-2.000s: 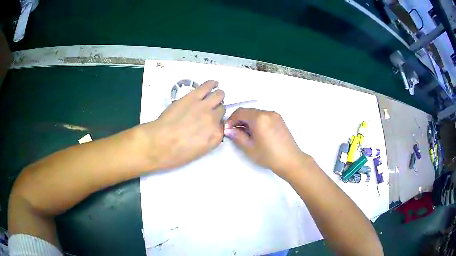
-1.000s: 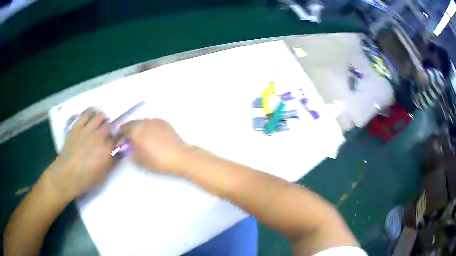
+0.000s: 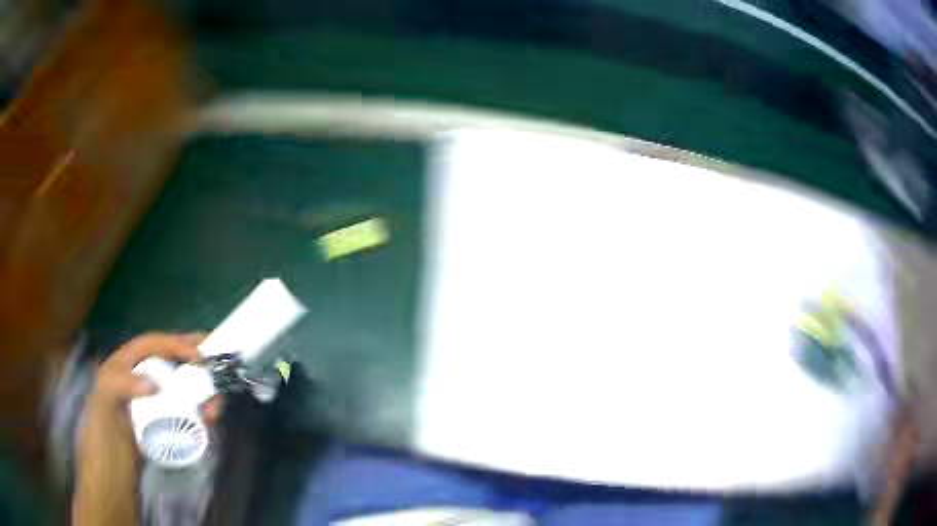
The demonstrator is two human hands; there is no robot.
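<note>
My left hand (image 3: pixel 134 385), at the lower left, is closed around a white housing (image 3: pixel 173 437) with a round spoked grille. A flat white piece (image 3: pixel 255 321) sticks out beyond it to the upper right; whether they are joined is unclear. Small dark and shiny parts (image 3: pixel 241 375) show beside them, blurred. My right hand (image 3: pixel 899 452) is at the right rim, blurred and partly cut off, by the battery cells (image 3: pixel 830 334) on the white work sheet (image 3: pixel 637 308). Whether it holds anything cannot be told.
A yellow-green block (image 3: pixel 352 238) lies on the green bench (image 3: pixel 360 339) left of the sheet. A brown-orange carton (image 3: pixel 103 134) stands at the left. The dark green belt (image 3: pixel 534 62) runs behind a pale rail. Blue cloth (image 3: pixel 411 488) shows at the bottom edge.
The view has swung left. My hands, together over the sheet before, are now far apart: the left off the sheet's left side with the housing, the right by the cells.
</note>
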